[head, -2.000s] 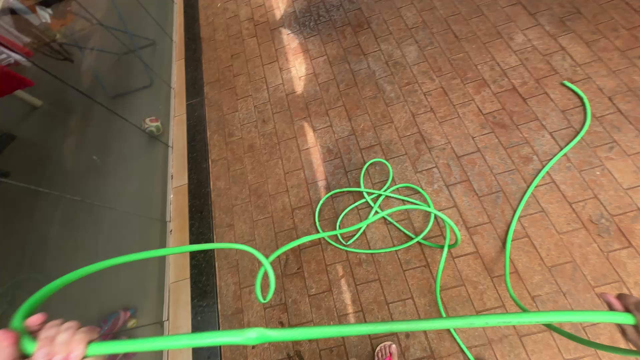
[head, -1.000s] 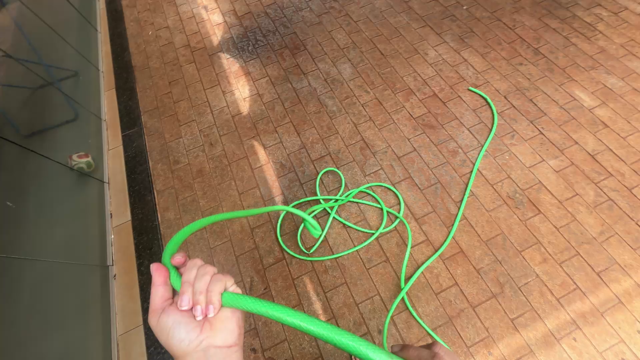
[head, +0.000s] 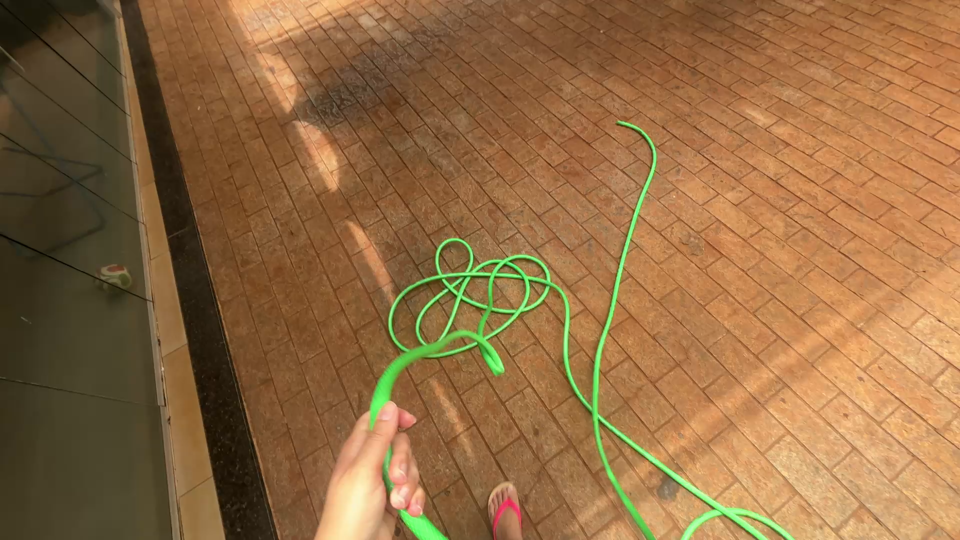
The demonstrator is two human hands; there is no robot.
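My left hand [head: 379,469], low and left of centre, is closed around a green garden hose [head: 390,379]. From the fist the hose arches up and forward, makes a small twist above the floor, and runs to a loose tangle of loops on the brick paving. One strand leaves the tangle toward the lower right and crosses another strand, whose free end lies at the upper right. Below my left hand the hose passes out of the frame's bottom edge. My right hand is out of view.
Brick paving [head: 750,247] spreads under the hose. Along the left runs a dark stone strip [head: 199,315] beside a glass panel [head: 67,337], behind which a small ball [head: 114,277] shows. My foot in a pink-strapped flip-flop [head: 505,511] stands at the bottom edge.
Two seconds ago my hands were wide apart with the hose stretched between them. My left hand has since come inward, still gripping the hose, and my right hand has left the view.
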